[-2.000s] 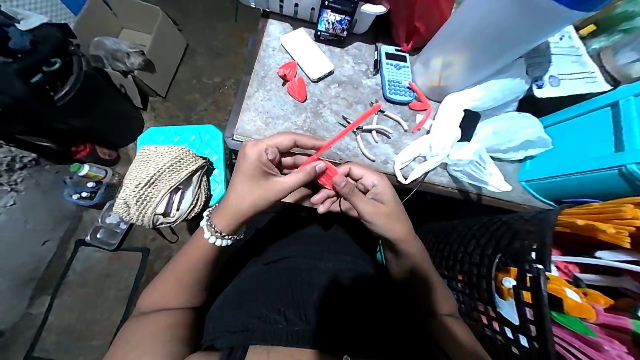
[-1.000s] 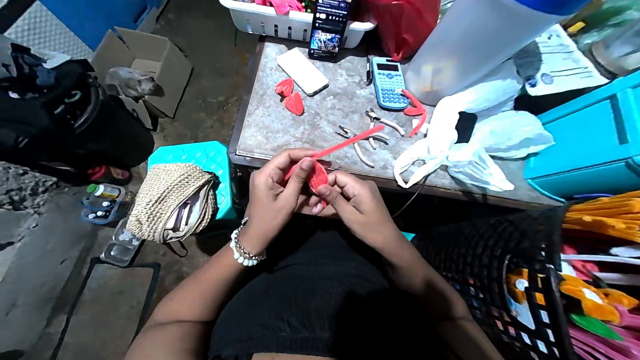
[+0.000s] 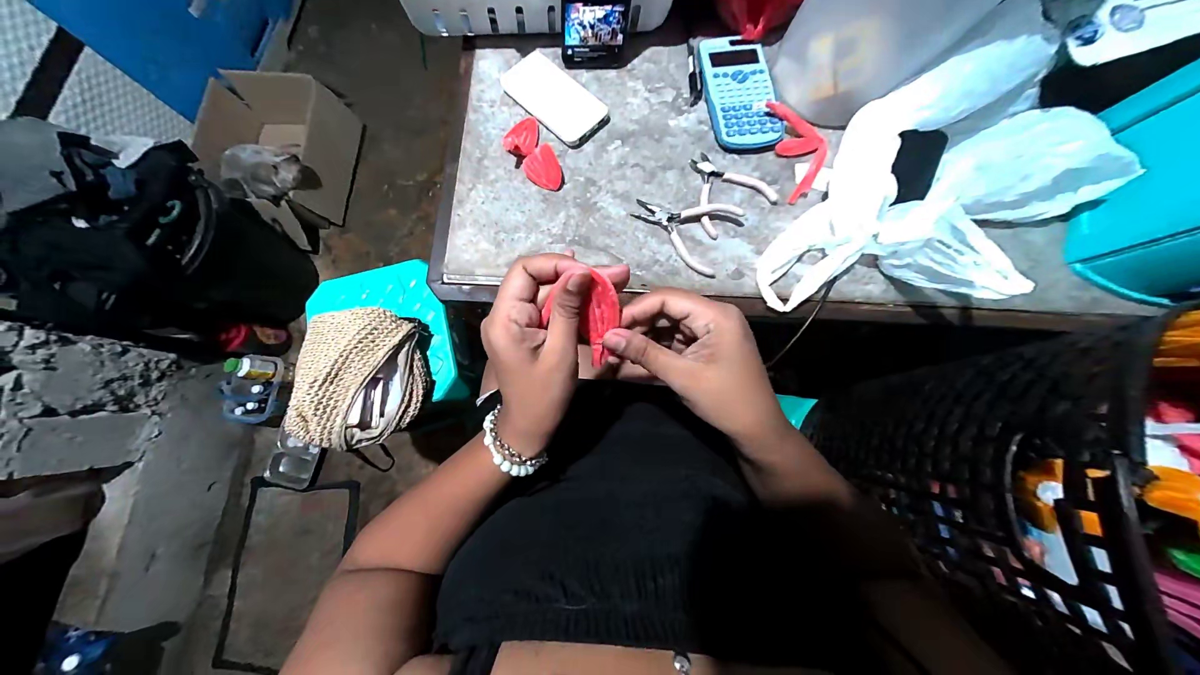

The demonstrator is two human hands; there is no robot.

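In front of the table edge, my left hand (image 3: pixel 539 328) holds a red pipe-cleaner piece (image 3: pixel 600 309), bent into a petal-like loop, between thumb and fingers. My right hand (image 3: pixel 689 347) pinches the lower end of the same piece with thumb and index finger. Two similar red petal shapes (image 3: pixel 543 167) lie on the table at the upper left. Beyond my right hand rest two pliers with pale handles, one pair (image 3: pixel 689 220) nearer and the other (image 3: pixel 731 183) farther back. More red pieces (image 3: pixel 799 145) lie beside the blue calculator (image 3: pixel 741 94).
A white phone-like object (image 3: pixel 555 97) and a propped smartphone (image 3: pixel 595 33) are at the table's back. White plastic bags (image 3: pixel 862 197) cover its right part. A black basket (image 3: pixel 994 450) stands at my right. A woven bag (image 3: pixel 347 375) sits on a turquoise stool (image 3: pixel 380 281) at my left.
The straight red strip that stuck out above my hands in the earlier frames no longer shows; a looped red shape now stands between my fingers. The table things have stayed in place.
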